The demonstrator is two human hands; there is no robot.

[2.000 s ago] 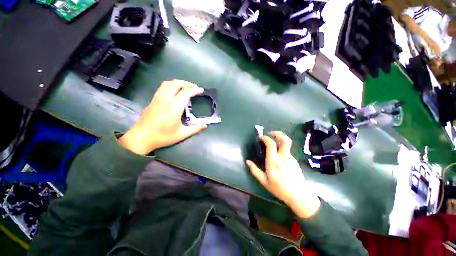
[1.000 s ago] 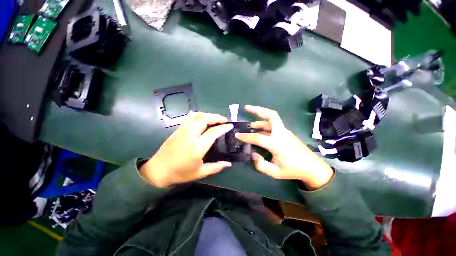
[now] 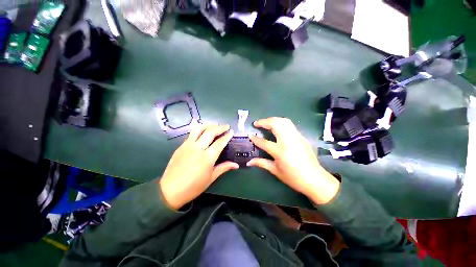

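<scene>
A black cabled module (image 3: 241, 148) lies flat near the table's front edge, its white ribbon (image 3: 242, 119) pointing away from me. My left hand (image 3: 195, 161) grips its left side with fingers and thumb. My right hand (image 3: 292, 156) grips its right side the same way. Fingertips cover both side edges of the module. Whether a housing is joined to it I cannot tell. A flat square front frame (image 3: 178, 115) with a large round opening lies on the green tabletop just beyond my left hand.
Stacked black housings (image 3: 86, 52) stand at left, beside green circuit boards (image 3: 35, 49) on a black mat (image 3: 26, 96). Loose cabled modules (image 3: 360, 125) lie at right, near a clear cup (image 3: 443, 60). Assembled units (image 3: 261, 23) and a plastic bag (image 3: 143, 15) are at the far side.
My left hand has left the frame on the table and moved right to the module. My right hand has brought the module slightly left. Both hands now hold it, and its ribbon points away.
</scene>
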